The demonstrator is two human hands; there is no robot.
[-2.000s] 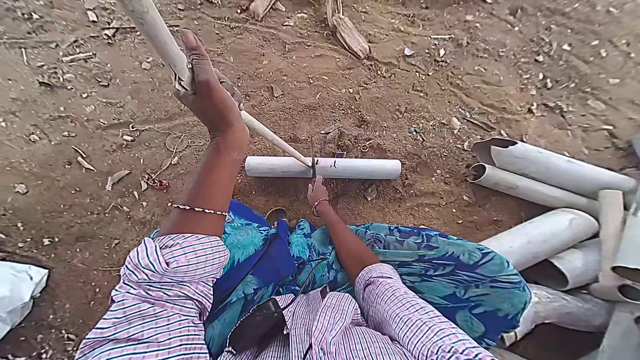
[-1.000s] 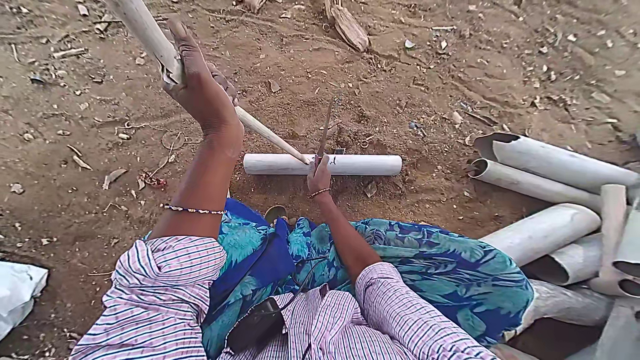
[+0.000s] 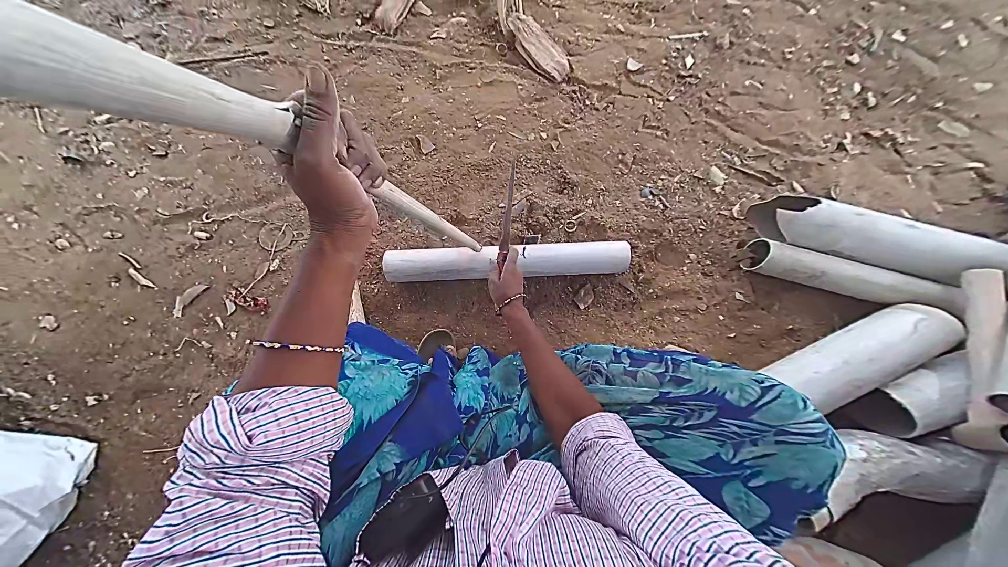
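Observation:
My left hand (image 3: 335,157) is raised at the upper left, closed around a long pale pole (image 3: 150,83). The pole's thick end runs out of view at the top left, and its thin end meets a short whitish pipe (image 3: 441,265) lying on the dirt. My right hand (image 3: 505,281) is at the near side of this pipe, gripping the handle of a narrow-bladed tool (image 3: 508,205), perhaps a knife, whose blade points away over the pipe. Dark marks show on the pipe beside the tool.
Several larger whitish pipes (image 3: 874,354) lie piled at the right. A white sheet or sack (image 3: 35,488) is at the lower left. Pieces of dry wood (image 3: 539,47) lie on the bare ground (image 3: 661,150) beyond the short pipe. A patterned blue cloth (image 3: 669,409) covers my lap.
The pole's thick upper part has swung down toward the left, while its thin end stays at the pipe. The blade in my right hand has come upright over the pipe since the oldest frame.

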